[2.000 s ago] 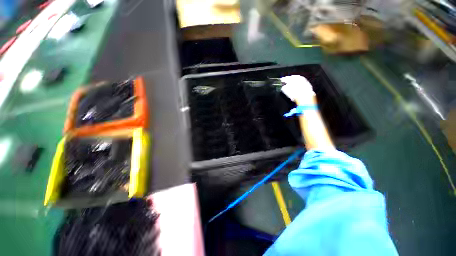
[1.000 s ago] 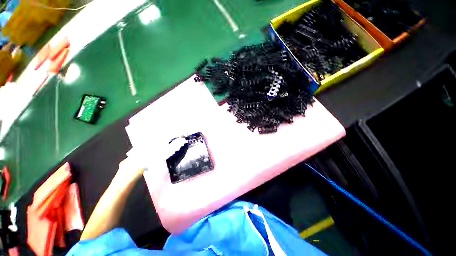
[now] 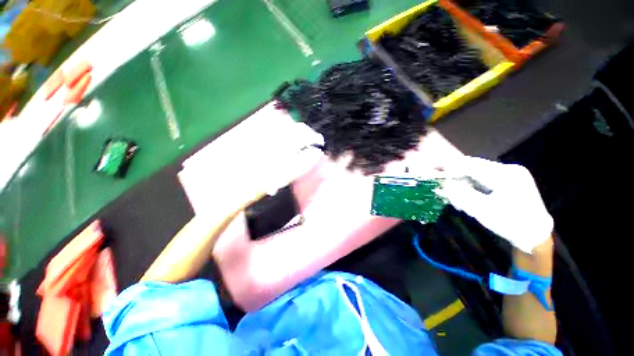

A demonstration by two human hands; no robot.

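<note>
My right hand point(image 3: 504, 201), white-gloved with a blue strap at the wrist, holds a green circuit board point(image 3: 409, 199) by its right end, over the front edge of the pink mat point(image 3: 257, 271). A black housing point(image 3: 272, 212) lies on the mat. My left hand point(image 3: 288, 163), white-gloved, is above the housing with its fingers at the near left edge of a heap of small black comb-like parts point(image 3: 368, 111). Blur hides whether the left fingers hold a part.
A yellow-edged bin point(image 3: 473, 87) and an orange bin point(image 3: 521, 52) of black parts stand behind the heap. A part-filled unit point(image 3: 116, 158) lies on the green belt point(image 3: 208, 76). Orange-red pieces point(image 3: 76, 285) lie at the left. A blue cord point(image 3: 445, 264) hangs from my right wrist.
My right hand, earlier at the black tray, has come in from the right with the circuit board. My left hand has moved from the housing up and right to the heap.
</note>
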